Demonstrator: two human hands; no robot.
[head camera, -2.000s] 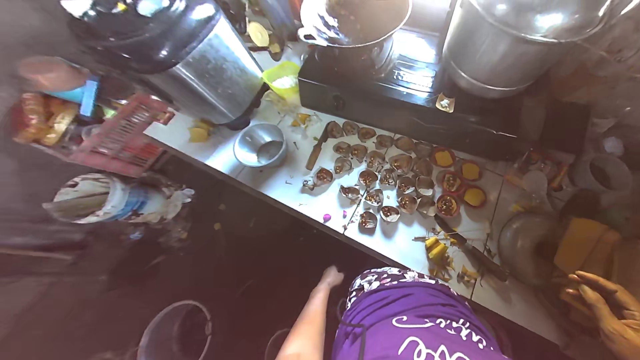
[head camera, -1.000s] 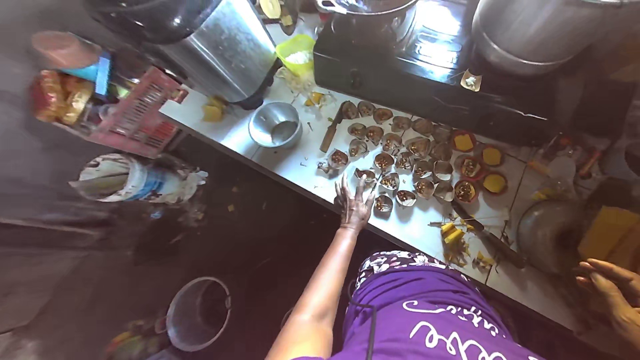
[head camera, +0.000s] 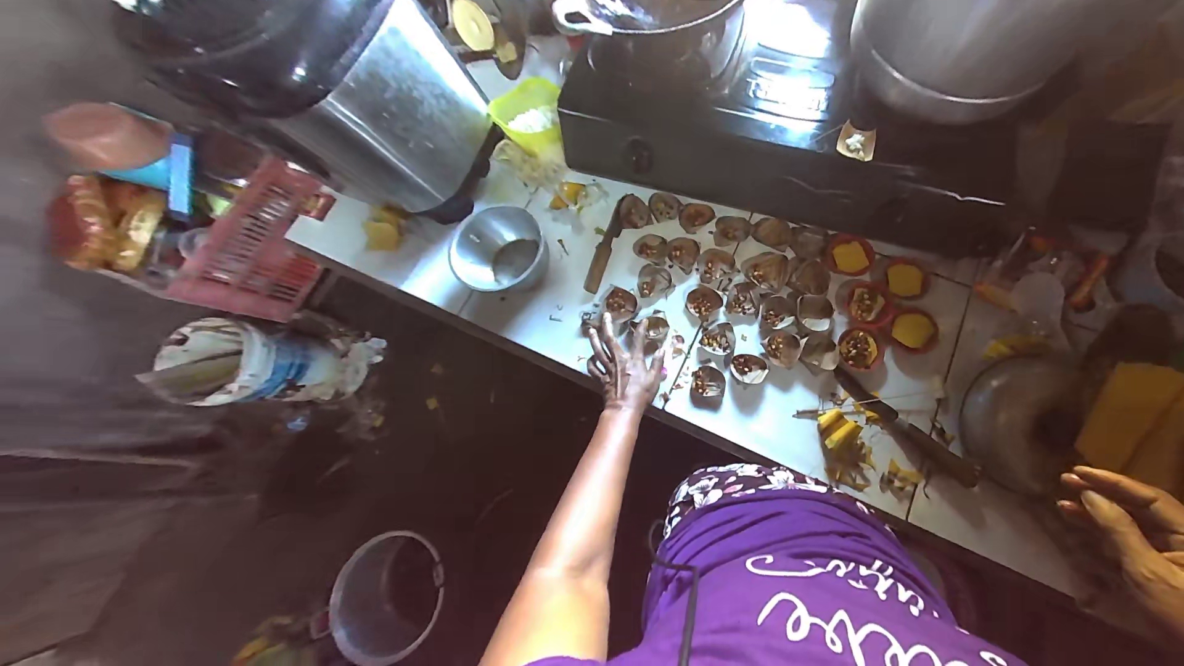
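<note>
My left hand (head camera: 629, 370) reaches over the near edge of the white tiled counter (head camera: 518, 324), fingers spread, at the lower left of a group of small brown cups (head camera: 703, 303) with bits of filling. Its fingertips are beside or on one cup (head camera: 652, 326); whether they touch it is unclear. At the right edge my right hand (head camera: 1133, 536) is partly out of view, palm up with fingers apart, near a yellow-brown block (head camera: 1128, 416). Several red-rimmed cups with yellow pieces (head camera: 914, 330) stand right of the brown ones. A knife (head camera: 911, 430) lies among yellow scraps (head camera: 842, 435).
A metal bowl (head camera: 499, 248), a small knife (head camera: 603, 254) and a yellow-green container (head camera: 532, 116) are on the counter. Behind stands a black gas stove (head camera: 638, 153) with pots. A round metal lid or bowl (head camera: 1008, 416) is at right. Below left are a pink basket (head camera: 240, 240) and buckets (head camera: 384, 597).
My left hand has moved from below the counter edge up to the cups, and since one second ago has stayed near them with fingers spread. The right hand remains at the right edge.
</note>
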